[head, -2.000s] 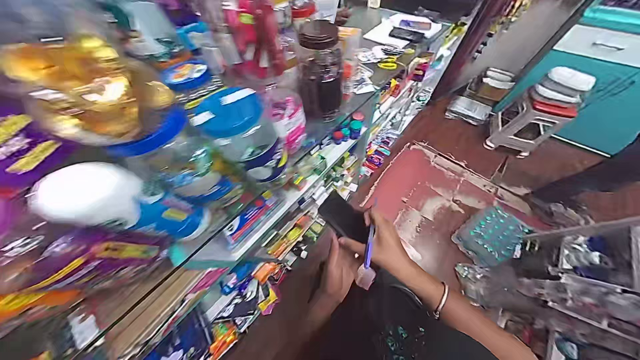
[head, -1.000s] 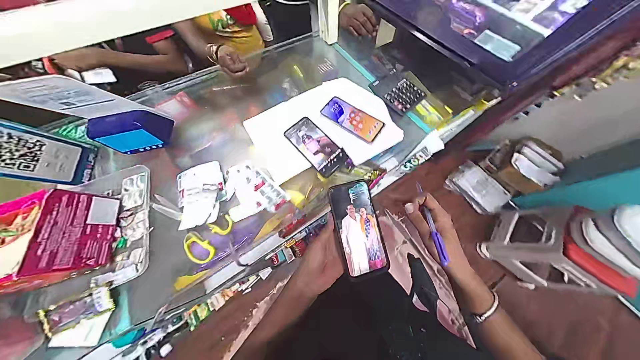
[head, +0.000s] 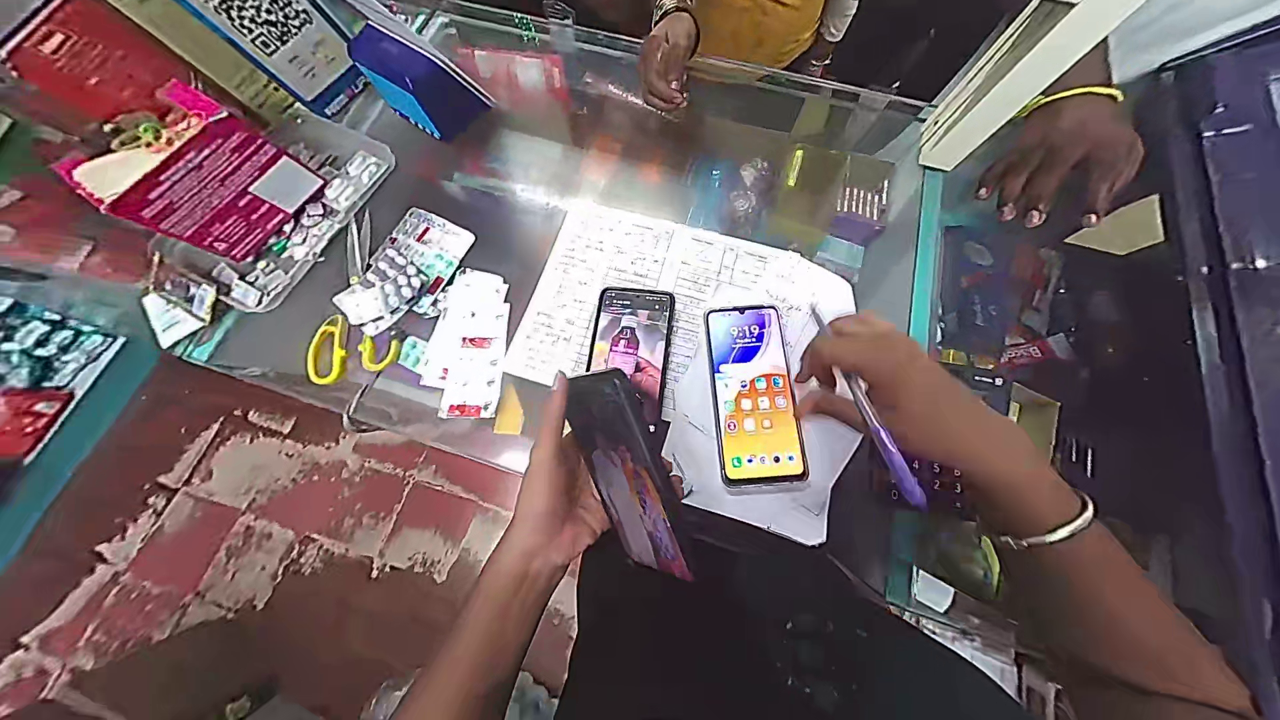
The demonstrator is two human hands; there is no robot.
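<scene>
My left hand (head: 560,490) holds a dark smartphone (head: 625,465) tilted on edge, a picture lit on its screen. In my right hand (head: 880,390) is a purple pen (head: 880,445), its tip pointing up and left; the fingertips are at the right edge of a second smartphone (head: 757,390) with a lit home screen. That phone lies on white papers (head: 715,480) on the glass counter. A third smartphone (head: 632,335), showing a bottle on its screen, lies on a written sheet (head: 560,300), partly covered by the held phone.
Yellow-handled scissors (head: 328,350), blister packs (head: 405,265) and medicine strips (head: 470,345) lie left of the papers. Further left stands a plastic tray (head: 370,180) with a pink box (head: 215,190). A calculator (head: 925,480) is under my right forearm. Other people's hands (head: 665,65) rest across the counter.
The view has swung from the shelves to the counter. My right hand, with the pen, has moved from beside the held phone to the phone on the papers. The held phone has tilted.
</scene>
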